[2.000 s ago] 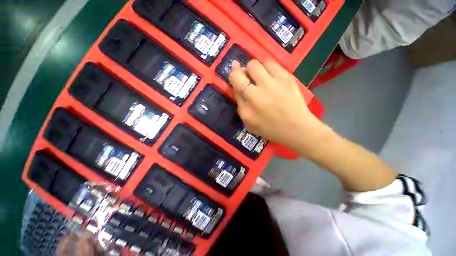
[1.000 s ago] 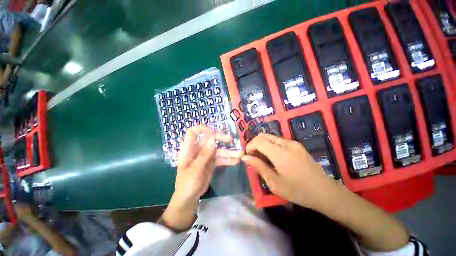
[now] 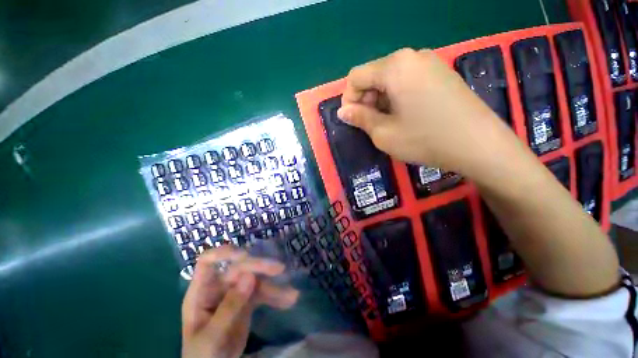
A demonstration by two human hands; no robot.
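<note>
A red tray (image 3: 413, 210) holds black phones, back side up with labels. My right hand (image 3: 420, 105) is over the tray's top left phone (image 3: 353, 157), thumb and fingertips together at its upper end; whether they hold a small piece is hidden. My left hand (image 3: 234, 294), slightly blurred, grips a clear carrier sheet (image 3: 339, 259) with rows of small black frame pieces. That sheet reaches across the tray's left edge. A second clear sheet (image 3: 231, 189), with rows of black pieces, lies on the green bench left of the tray.
The glossy green bench (image 3: 91, 175) has a pale curved line (image 3: 105, 63) along its far side. Another red tray with phones (image 3: 587, 14) stands at the right edge. My right forearm crosses several phones.
My hands were together by the tray's left edge; my right hand has moved up to the top left phone. My left hand has moved left and down with the carrier sheet.
</note>
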